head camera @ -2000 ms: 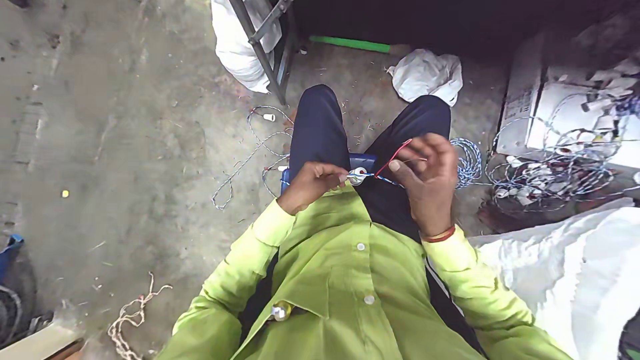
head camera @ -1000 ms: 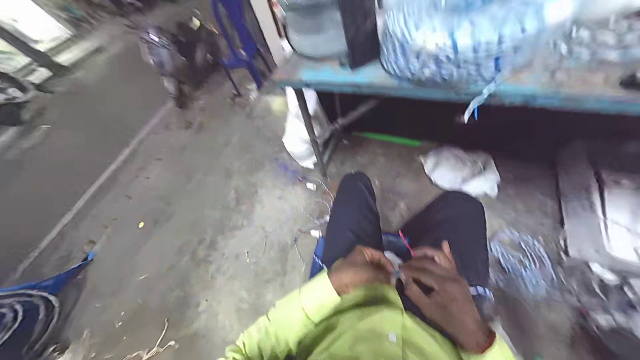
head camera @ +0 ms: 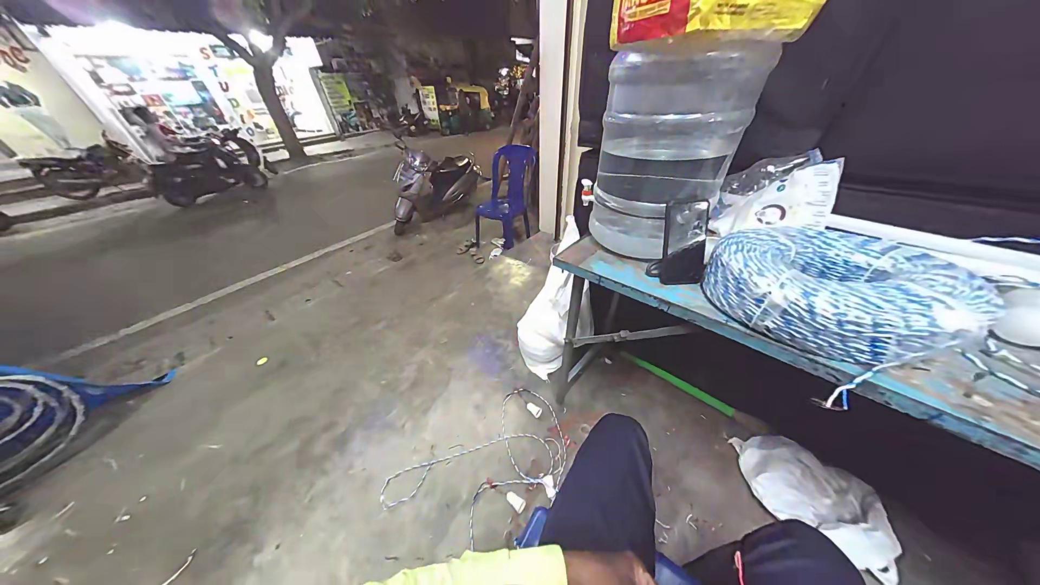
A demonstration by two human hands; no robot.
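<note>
Of my left arm, a yellow-green sleeve and a blurred wrist (head camera: 605, 567) show at the bottom edge; the fingers are cut off, so what they hold is hidden. My right hand is out of the frame. A short piece of red wire (head camera: 739, 566) lies against my right thigh. On the ground left of my knee, a twisted blue-and-white wire (head camera: 431, 465) runs in loops, with white bulb holders (head camera: 515, 502) on it. A big coil of blue-and-white twisted wire (head camera: 845, 292) rests on the table.
The blue-edged table (head camera: 650, 296) stands at the right with a large water jar (head camera: 674, 146) on it. Below are a white sack (head camera: 548, 321), a green stick (head camera: 678, 382) and a white plastic bag (head camera: 812, 496). A blue chair (head camera: 508, 195) and a scooter (head camera: 435, 183) stand by the road.
The view has swung up and left towards the street. Both hands, together over my lap earlier with thin wire between them, have dropped mostly or wholly out of the frame.
</note>
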